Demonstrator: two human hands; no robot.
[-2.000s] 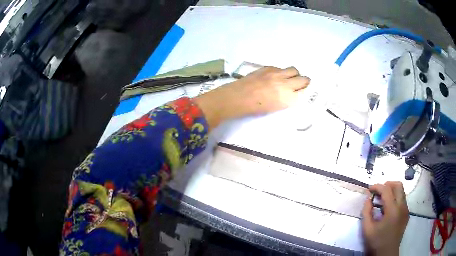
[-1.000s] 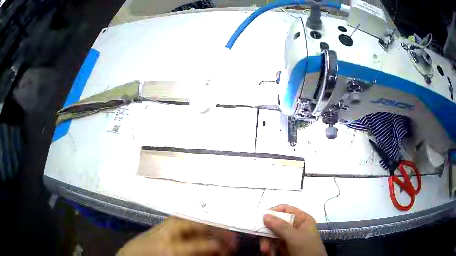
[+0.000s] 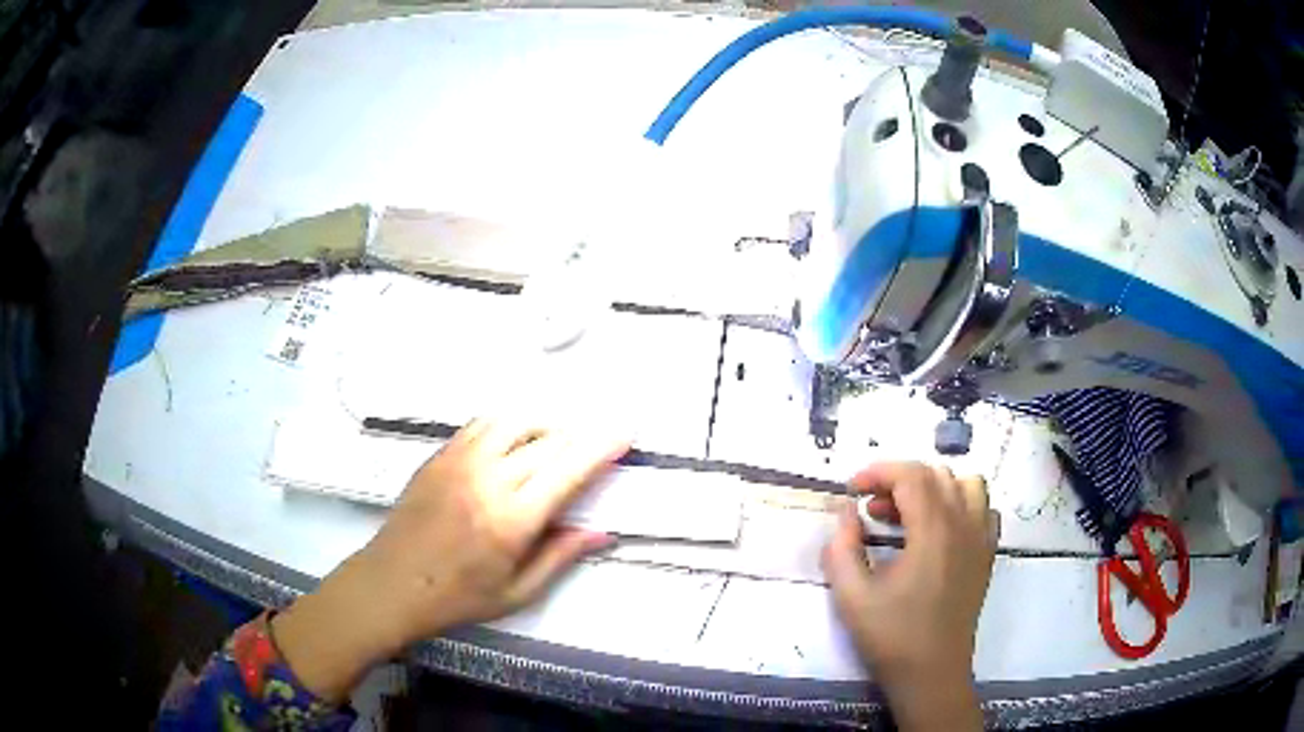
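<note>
A pale fabric strip with a dark upper edge (image 3: 794, 503) lies flat along the table in front of the machine. A white strip (image 3: 672, 508) lies over its left part and reaches left past it. My left hand (image 3: 501, 515) rests on both strips, fingers spread and pressing from above. My right hand (image 3: 915, 551) pinches the right end of the dark-edged strip between thumb and fingers. The presser foot (image 3: 824, 408) is just above and left of my right fingertips, and no fabric can be made out under it.
The white and blue machine head (image 3: 894, 243) stands at the right. Striped cloth (image 3: 1123, 429) is bunched under its arm, with red-handled scissors (image 3: 1144, 586) in front. Joined khaki strips (image 3: 258, 265) trail left over blue tape (image 3: 210, 193). The white lamp end (image 3: 565, 300) hangs over the table.
My hands have come up from the table's front edge onto the dark-edged strip. The white strip, held at the front edge before, now lies on it. The scissors and joined strips remain in place.
</note>
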